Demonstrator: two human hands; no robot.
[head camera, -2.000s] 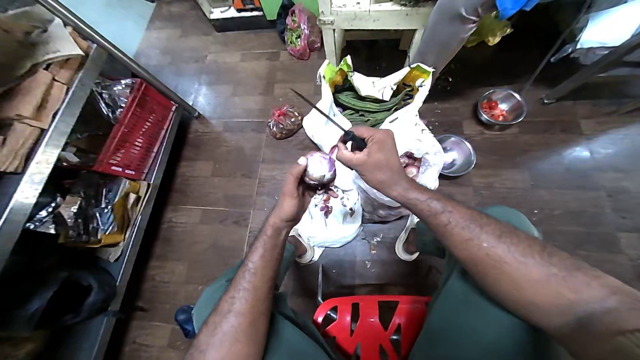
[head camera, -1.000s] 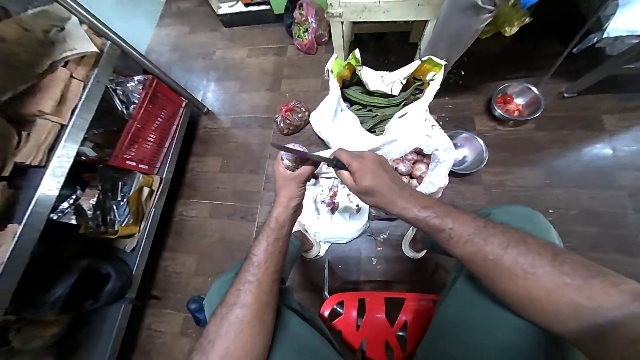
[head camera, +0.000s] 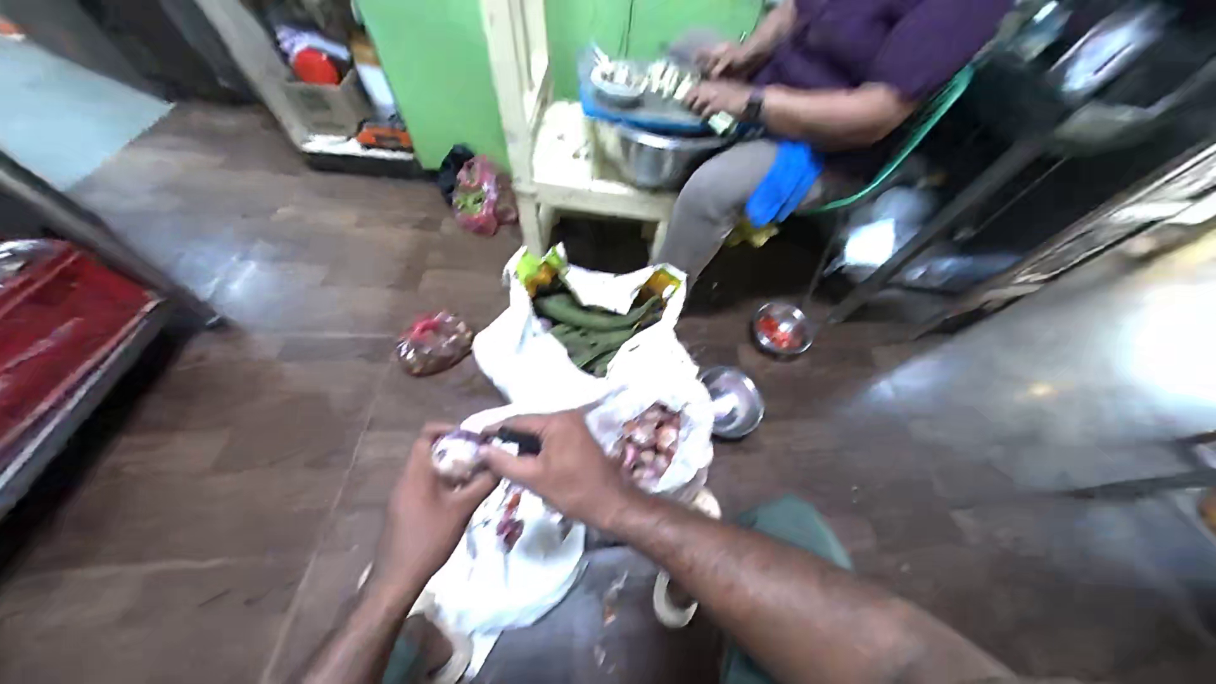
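Note:
My left hand (head camera: 432, 499) holds a purple-and-white onion (head camera: 458, 456). My right hand (head camera: 560, 465) grips the black handle of a knife (head camera: 518, 440), thumb against the onion; the blade is blurred and mostly hidden. Below the hands lies a white plastic bag (head camera: 518, 579) with reddish peelings on it. Right of my right hand an open white bag holds several small onions (head camera: 651, 442). Beyond it stands a white sack (head camera: 513, 351) with long green vegetables (head camera: 594, 332).
A steel bowl (head camera: 733, 404) and a smaller bowl with red pieces (head camera: 781, 330) sit on the floor at right. A tied bag (head camera: 434, 344) lies left of the sack. A co-worker's hands (head camera: 722, 95) are over a blue tray (head camera: 646, 119). A red crate (head camera: 66, 332) stands at left.
The view has swung upward, bringing the co-worker into sight. The knife blade, plainly seen across the onion one second ago, is now mostly hidden, and my right thumb is against the onion.

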